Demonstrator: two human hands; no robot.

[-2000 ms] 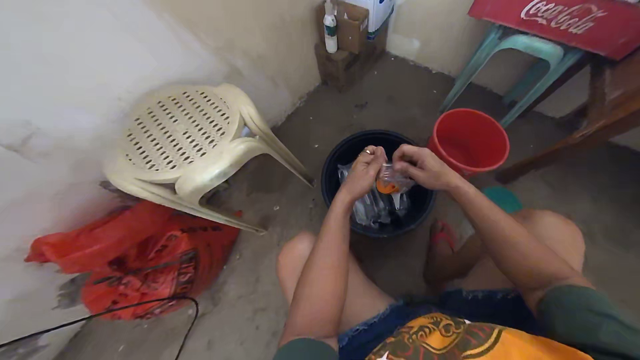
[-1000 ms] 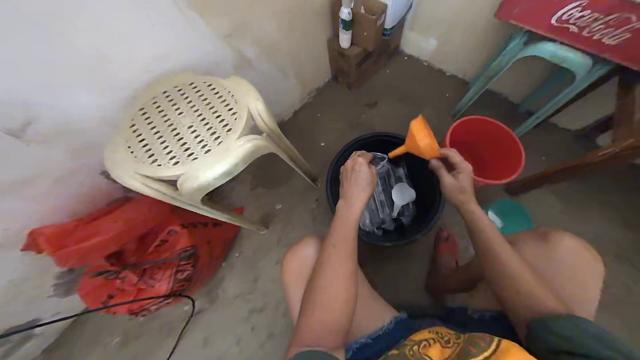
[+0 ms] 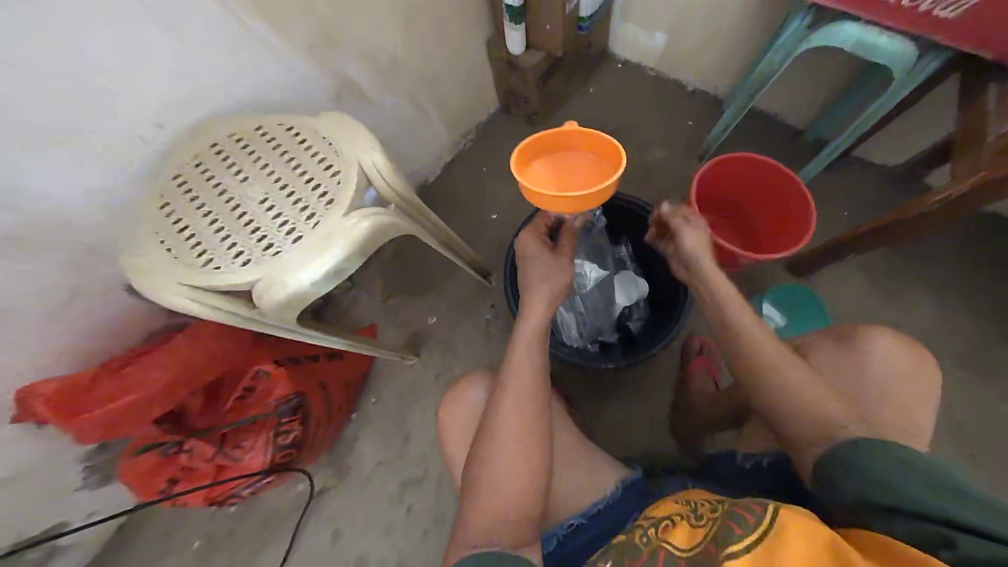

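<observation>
My left hand pinches the neck area of an orange plastic funnel, whose wide mouth faces up above the black basin. Clear plastic hangs just below the funnel beside my fingers. My right hand is over the basin's right rim, near the red bucket, its fingers curled; whether it holds anything is unclear. Inside the basin lie clear plastic bags and a small whitish scoop-like piece.
A red bucket stands right of the basin, with a green plastic dish below it. At left are a cream plastic stool, a red sack and a black cable. A teal stool stands at upper right.
The funnel, in my right hand and tilted one second ago, is now upright at my left hand. My right hand has let go of it and sits apart, near the bucket.
</observation>
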